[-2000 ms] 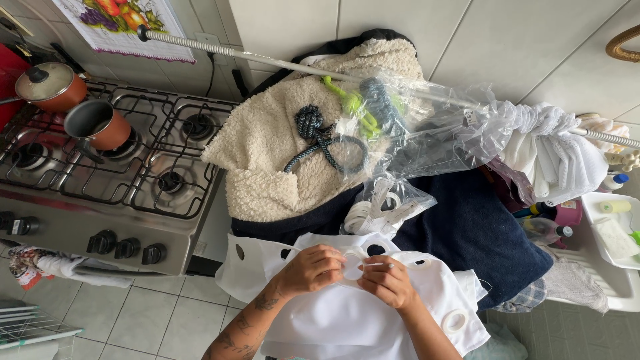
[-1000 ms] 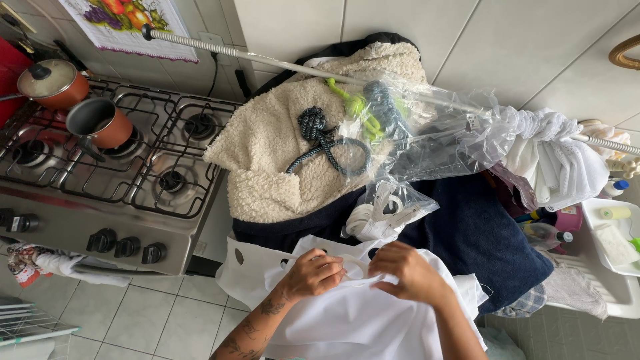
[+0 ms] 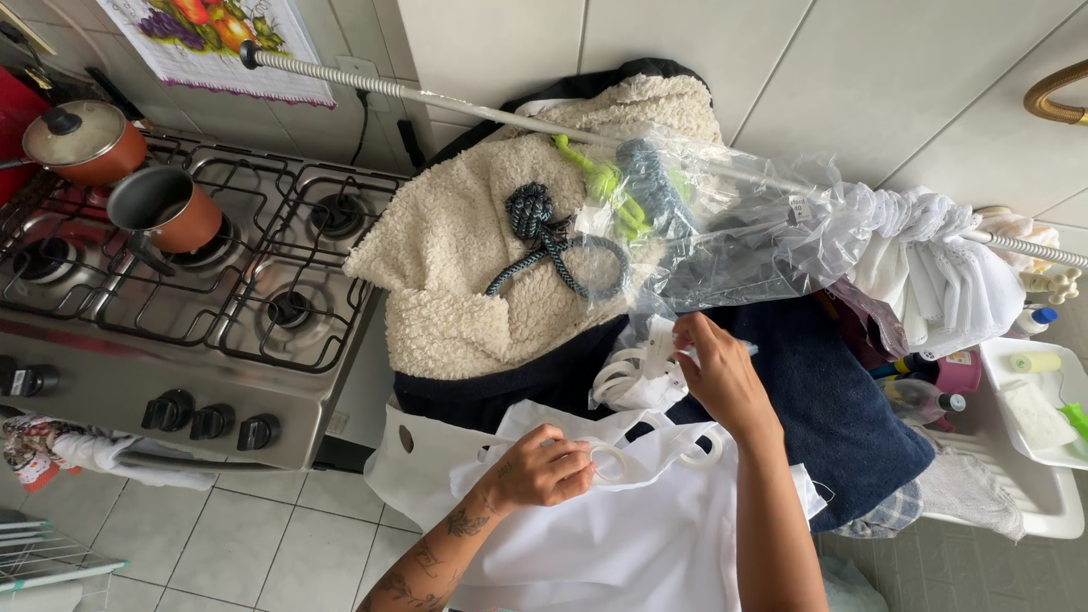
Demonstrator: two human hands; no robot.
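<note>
White curtain fabric [image 3: 595,544] with round holes along its top edge lies across the lower middle. My left hand [image 3: 544,467] pinches that edge beside a white plastic ring [image 3: 609,461] set at a hole. Further right another white ring [image 3: 701,445] sits on the fabric. Above the cloth, my right hand [image 3: 714,365] has its fingertips on a clear plastic bag [image 3: 648,382] of white rings; whether it grips the bag or a ring is hard to tell. A long ribbed rod [image 3: 476,109] runs diagonally behind, with gathered white fabric [image 3: 926,263] on its right end.
At left is a gas stove [image 3: 195,340] with a lidded pot [image 3: 83,140] and an open saucepan [image 3: 166,208]. Cream fleece [image 3: 459,229] carries knotted rope toys [image 3: 531,212], partly under clear plastic. A navy cloth [image 3: 824,391] lies beside a white sink [image 3: 1050,501] with bottles.
My right hand has moved from the curtain's edge up to the bag of rings. My left hand remains at the edge, where a ring now shows beside its fingers.
</note>
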